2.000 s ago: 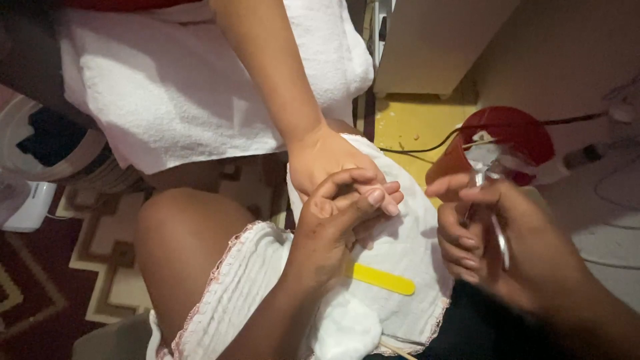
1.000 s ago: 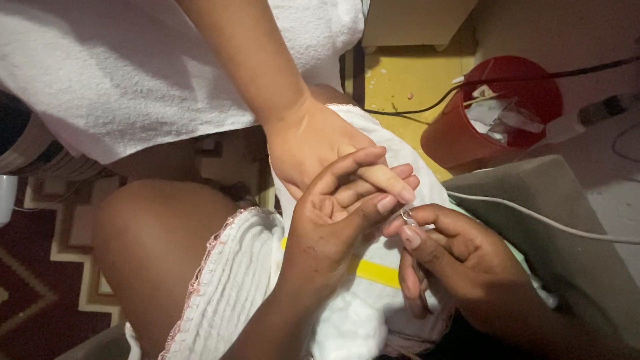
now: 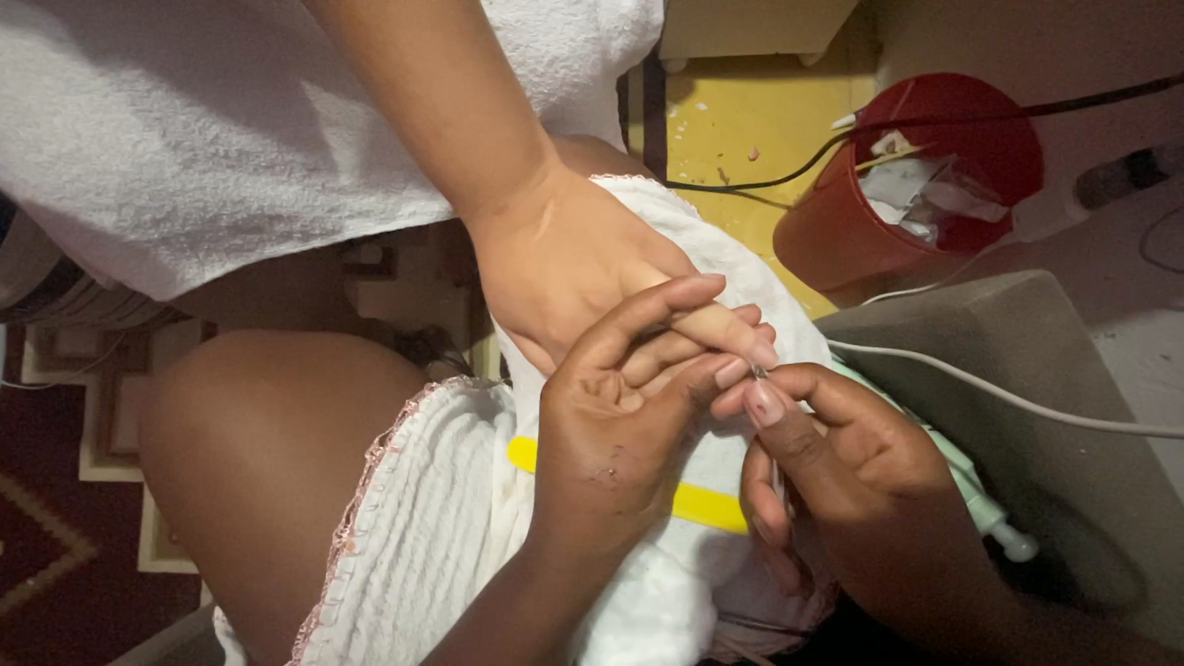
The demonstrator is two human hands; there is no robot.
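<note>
Another person's hand (image 3: pixel 573 259) lies palm down on a white cloth (image 3: pixel 444 518) over my lap. My left hand (image 3: pixel 629 398) grips one of its fingers near the tip, thumb and fingers around it. Close on the right, my right hand (image 3: pixel 832 453) is closed on a small metal nipper (image 3: pixel 759 372), whose tip touches or nearly touches that fingertip; most of the tool is hidden in my palm. A yellow nail file (image 3: pixel 708 507) lies on the cloth, partly behind my left hand. White cotton (image 3: pixel 647 601) sits below it.
A red bin (image 3: pixel 814 231) holding scraps stands at upper right, with a black cable (image 3: pixel 795 176) passing over it. A pale cable (image 3: pixel 999 393) crosses a grey surface (image 3: pixel 1045 342) at right. A white towel (image 3: pixel 277 120) covers the upper left, above a patterned rug (image 3: pixel 55 499).
My right hand with the metal tool has moved left to the other person's fingertip since two seconds ago. My left hand still holds the other person's fingers.
</note>
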